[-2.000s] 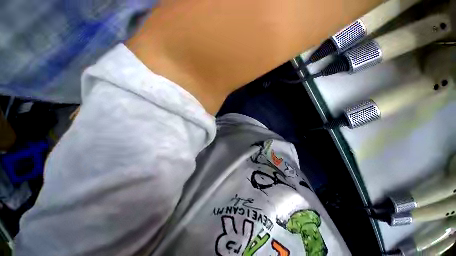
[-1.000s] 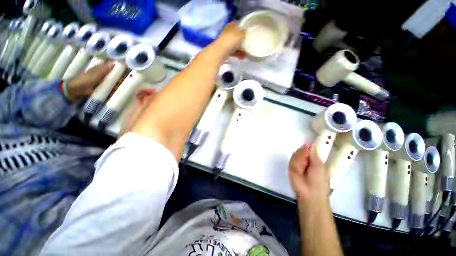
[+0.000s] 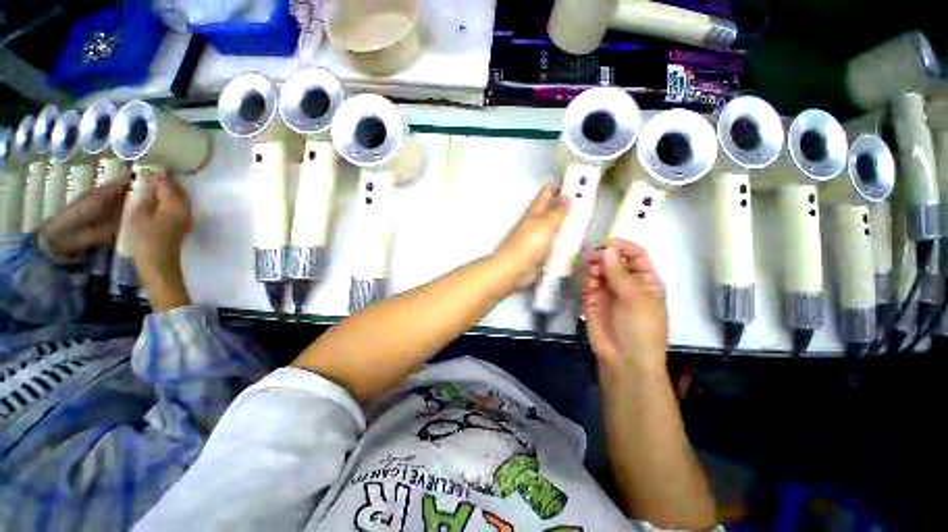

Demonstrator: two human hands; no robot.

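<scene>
A cream hair dryer (image 3: pixel 570 234) lies on the white bench strip in front of me, its silver end ring at the back and its handle towards me. Two dark spots show on the handle. My left hand (image 3: pixel 532 237) holds this handle from its left side. My right hand (image 3: pixel 624 296) is just right of the handle's lower part, with thumb and fingertips drawn together. Whether a tiny piece is between them cannot be told. Another cream hair dryer (image 3: pixel 636 208) lies close on the right, its lower handle hidden behind my right hand.
More dryers (image 3: pixel 736 234) lie in a row on the right, and three (image 3: pixel 371 223) on the left. A co-worker's hands (image 3: pixel 156 213) hold a dryer at far left. Behind are a cream bowl (image 3: pixel 376 44), blue trays (image 3: pixel 109 47), printed boxes (image 3: pixel 634 81) and a sideways dryer (image 3: pixel 670 21).
My left hand has come back from the bowl and now holds a dryer handle. My right hand has let go of a dryer and is beside that handle. The view has shifted.
</scene>
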